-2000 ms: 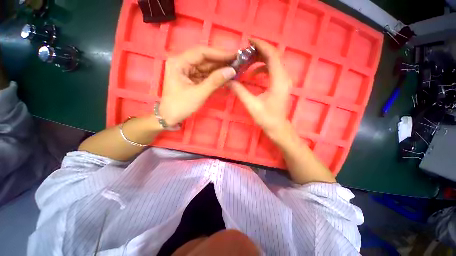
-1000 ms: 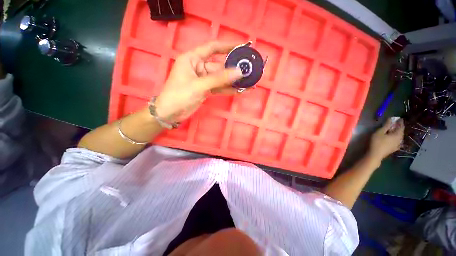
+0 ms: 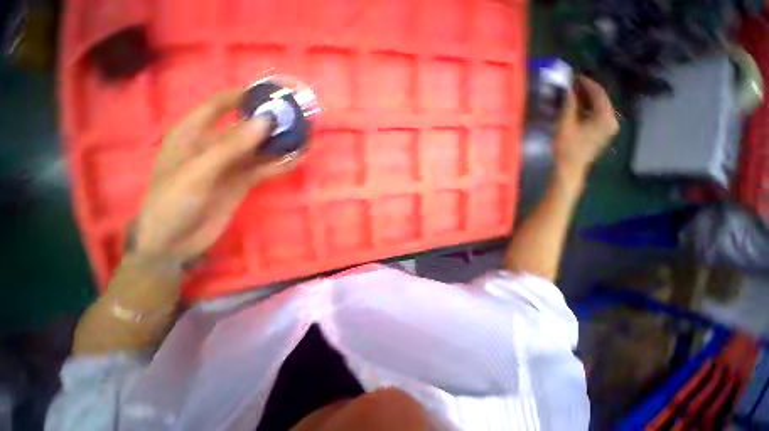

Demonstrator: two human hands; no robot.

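My left hand (image 3: 198, 172) holds a round black watch part (image 3: 289, 118) above the red pocketed tray (image 3: 295, 286). Its thumb lies over the pale centre of the disc, and a silvery rim shows at the edge. My right hand (image 3: 588, 122) is beyond the tray's right edge, fingers curled and blurred. A small white piece (image 3: 555, 74) lies at or beside its fingertips; whether it is held cannot be told. A dark blurred block (image 3: 122, 52) sits in a pocket at the tray's upper left.
A grey box (image 3: 685, 122) stands at the right, with a pale ring (image 3: 747, 77) beside it. A dark blurred pile (image 3: 637, 42) lies beyond it. Blue and red-orange items (image 3: 704, 379) show below at the lower right. The whole view is blurred.
The view has swung, so the tray shows further left. My right hand left the watch part and went to the white piece at the right. My left hand still holds the part.
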